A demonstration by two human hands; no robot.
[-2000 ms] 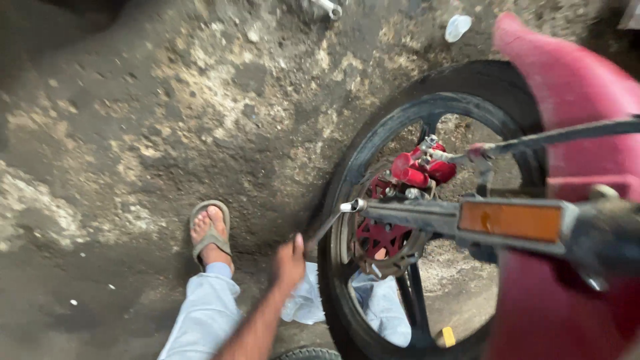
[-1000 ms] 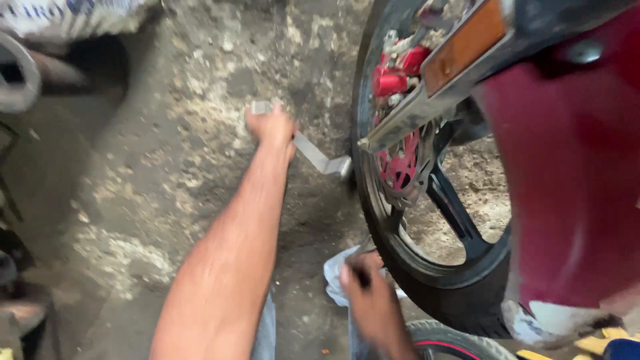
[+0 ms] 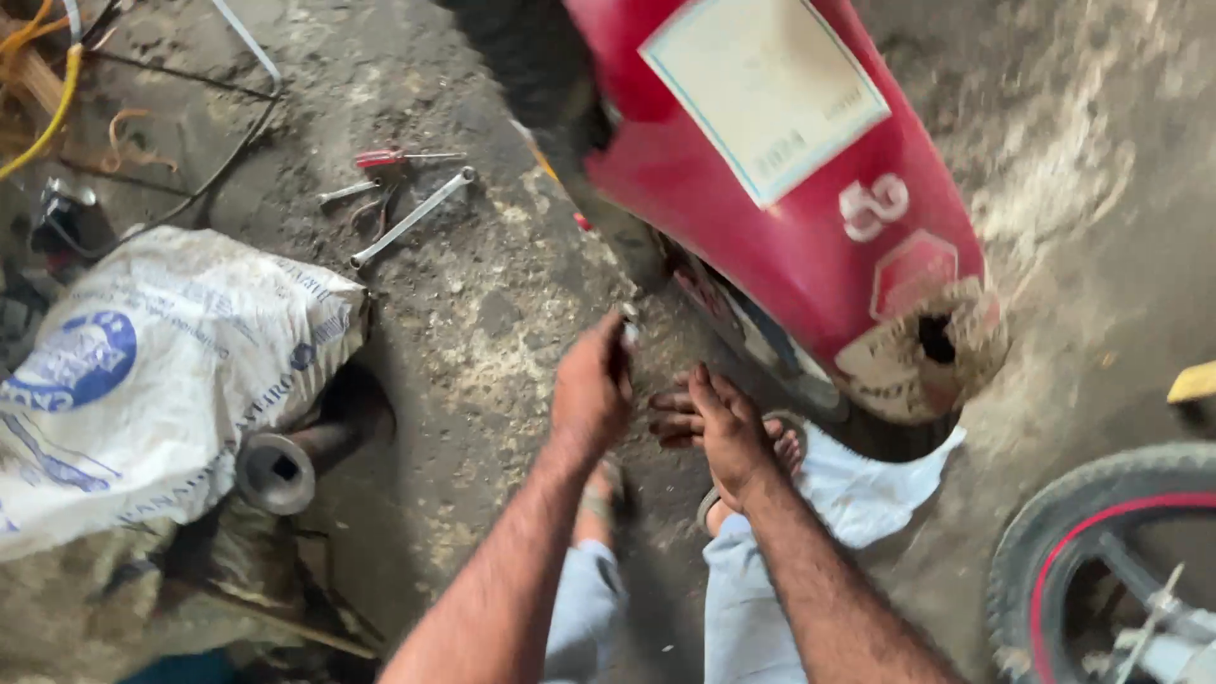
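Low over the ground, my left hand (image 3: 594,385) has its fingers curled around a small shiny metal piece (image 3: 629,332) at its fingertips, mostly hidden; whether it is a tool end cannot be told. Beside it, my right hand (image 3: 724,427) is held with spread fingers and nothing visible in it. The two hands are apart. A worn red motorcycle fender (image 3: 807,256) with a pale sticker stands just beyond and to the right of them.
A wrench (image 3: 413,217) and a red-handled screwdriver (image 3: 380,158) lie on the ground at upper left. A printed white sack (image 3: 180,351) and a metal pipe (image 3: 277,473) are on the left. A pale cloth (image 3: 874,489) lies by my foot; another wheel (image 3: 1054,541) is at lower right.
The view has swung a lot. My left hand, earlier shut on a metal wrench beside the front wheel, is now close to my right hand, and that wrench does not plainly show.
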